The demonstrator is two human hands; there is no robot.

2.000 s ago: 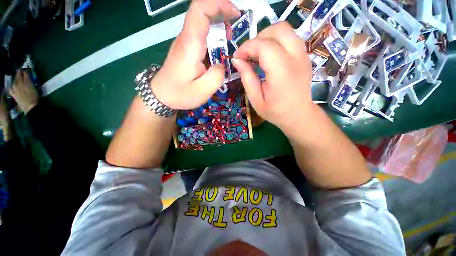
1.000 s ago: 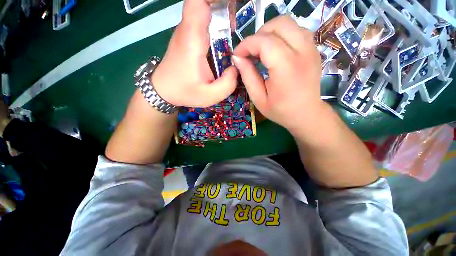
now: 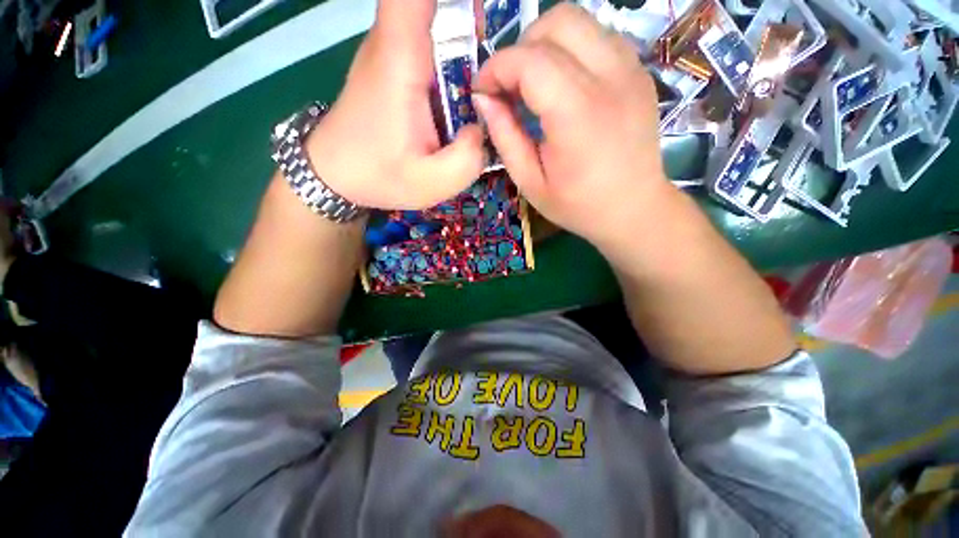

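My left hand (image 3: 384, 131), with a metal watch on its wrist, holds a white plastic frame (image 3: 455, 32) upright in front of me. A dark-blue circuit board (image 3: 458, 92) sits at the near end of that frame. My right hand (image 3: 578, 126) is at the board's right edge, thumb and forefinger pinched together. Whether a small part is between those fingertips is too small to tell. Below my hands is a shallow parts box (image 3: 529, 240) holding grey-blue round pieces (image 3: 398, 263), red leads (image 3: 454, 240) and a blue cylinder (image 3: 387, 233).
A heap of white frames with blue boards (image 3: 741, 163) and copper-brown pieces (image 3: 773, 58) lies at right on the dark-green surface (image 3: 589, 284). More frames lie at the upper left, one with a blue cylinder (image 3: 102, 32). A pink plastic bag (image 3: 878, 299) is lower right. Another person's dark sleeve (image 3: 95, 347) is at left.
The frames at the upper left have shifted left. Both hands stay at the held frame and have moved slightly up in the picture. The other person's hand at left has moved lower.
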